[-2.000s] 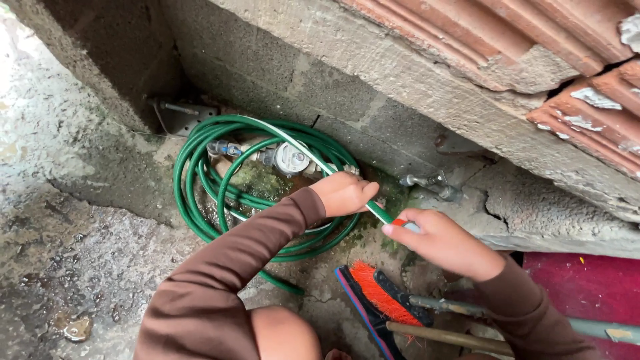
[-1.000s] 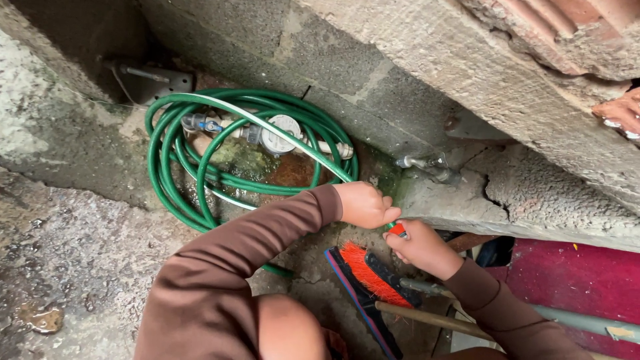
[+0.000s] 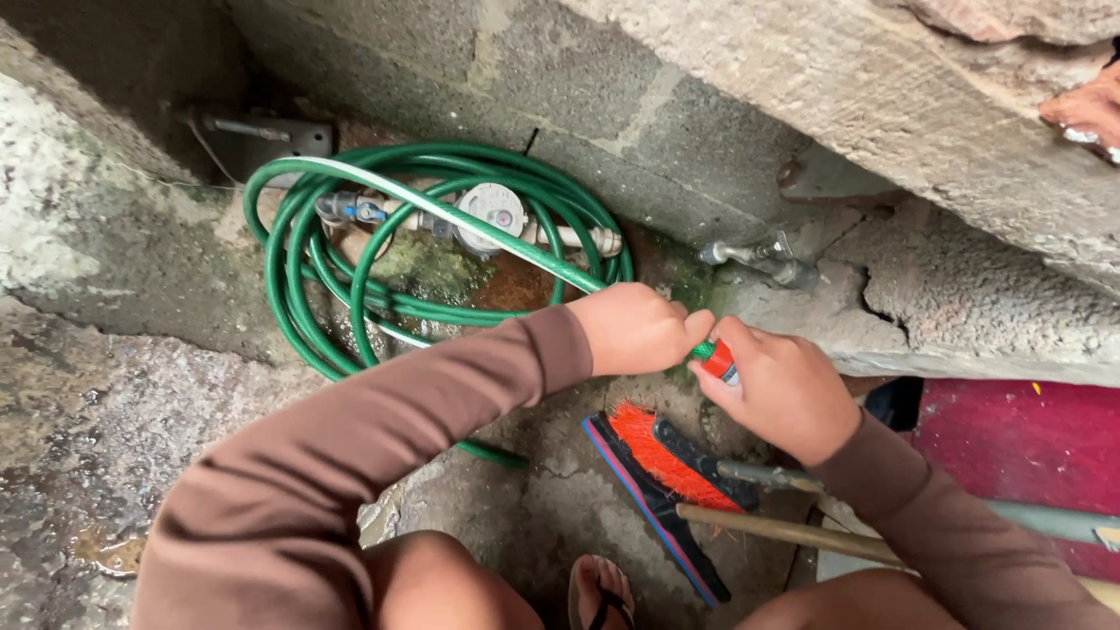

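A green garden hose (image 3: 411,306) with a white stripe lies in loose coils on the wet concrete, around a round water meter (image 3: 492,217) and its pipe. My left hand (image 3: 640,329) is closed around the hose near one end. Just to its right, my right hand (image 3: 777,378) grips the red and grey hose connector (image 3: 720,360) on that end, its fingers partly covering it. The two hands are nearly touching. The hose's other visible end (image 3: 499,455) lies on the floor below my left forearm.
Below my hands lie an orange-bristled broom (image 3: 656,459) and a black squeegee (image 3: 652,516), their handles running right. A metal tap (image 3: 744,252) sticks out by the block wall (image 3: 577,96). A valve with a blue lever (image 3: 363,210) joins the meter pipe. A dark red surface (image 3: 1015,446) is at right.
My right hand has closed in on my left hand and now covers more of the connector. Both were on the hose end before. The view has shifted somewhat.
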